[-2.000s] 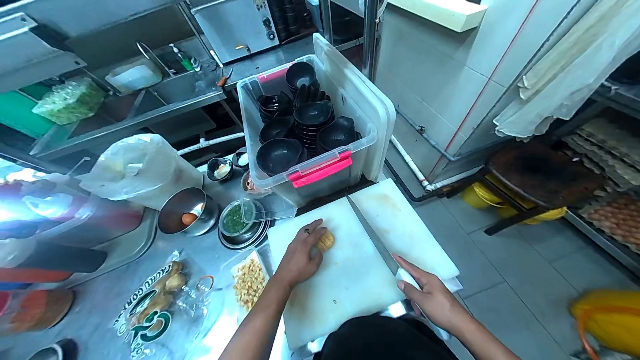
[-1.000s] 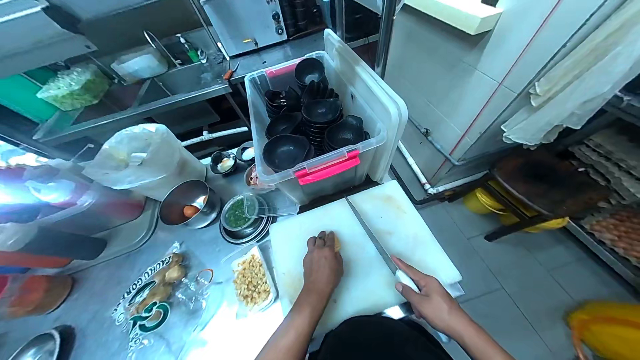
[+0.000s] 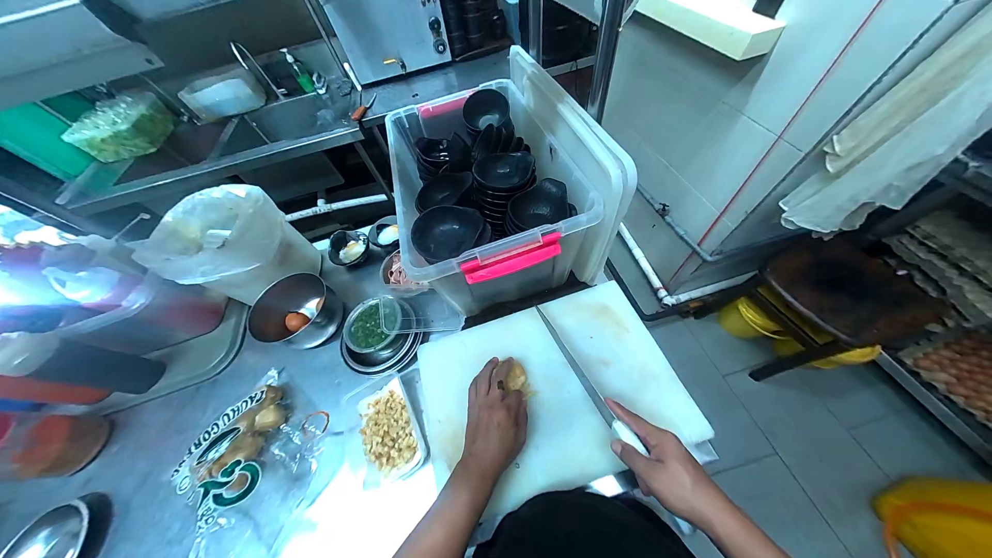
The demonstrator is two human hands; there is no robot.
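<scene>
A white cutting board (image 3: 558, 457) lies in front of me. My left hand (image 3: 496, 411) rests on it, its fingertips pressing a piece of yellowish food (image 3: 518, 377), possibly peeled potato, that the fingers partly cover. In my right hand (image 3: 655, 457) is the white handle of a long kitchen knife (image 3: 575, 364); its blade lies along the board, pointing away from me and apart from the food. Left of the board stands a white tray of small pale-yellow cubes (image 3: 390, 432). Farther left, a printed plastic bag (image 3: 240, 449) holds several potatoes or similar roots.
Behind the board stands a clear plastic bin (image 3: 496, 267) of stacked black bowls (image 3: 504, 170). A steel bowl with an egg (image 3: 297, 321), a tub of chopped greens (image 3: 370, 325) and a white bag-covered container (image 3: 225, 240) stand at the left. A sink (image 3: 294, 116) is at the back.
Against two seconds ago, the yellowish food looks smaller or more covered, and my left hand's fingers are drawn together over it. The knife remains in my right hand.
</scene>
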